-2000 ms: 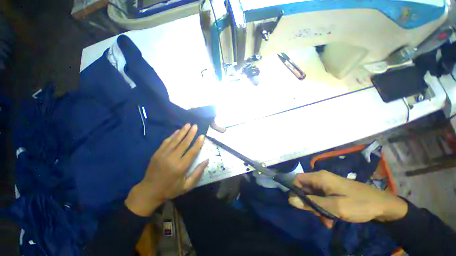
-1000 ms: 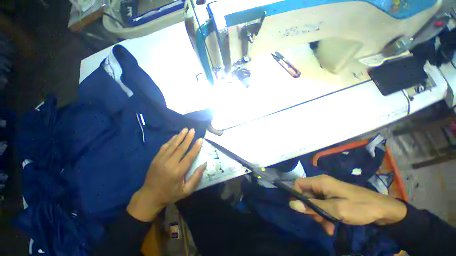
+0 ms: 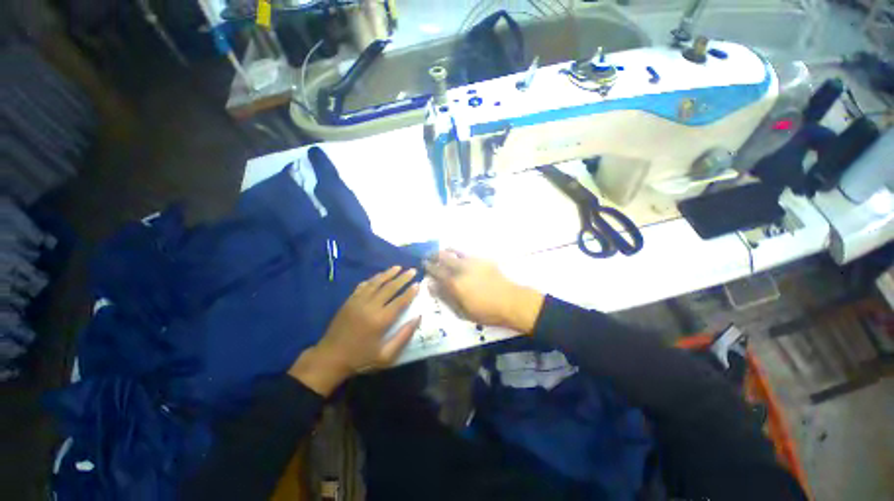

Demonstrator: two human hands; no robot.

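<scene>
A navy garment piece [image 3: 265,284] lies on the left of the white table, with a pale strip [image 3: 309,184] near its top and a short white line [image 3: 332,258] in it. My left hand [image 3: 370,321] lies flat on its right edge, fingers apart. My right hand [image 3: 475,287] pinches the garment's narrow corner between its fingertips, just below the bright lamp glow. Black-handled shears [image 3: 595,215] lie under the arm of the white and blue sewing machine [image 3: 608,113]. The needle is lost in the glare.
A flat black pad [image 3: 730,208] lies at the table's right. An orange crate rim [image 3: 774,411] shows below right, partly behind my right sleeve. Navy cloth with a pale strip [image 3: 529,370] hangs below the table edge. More navy cloth [image 3: 123,421] is heaped at the left.
My right hand has let go of the shears, which now lie under the machine arm, and has moved to the garment's corner. My left hand stays on the cloth. The view has tilted up.
</scene>
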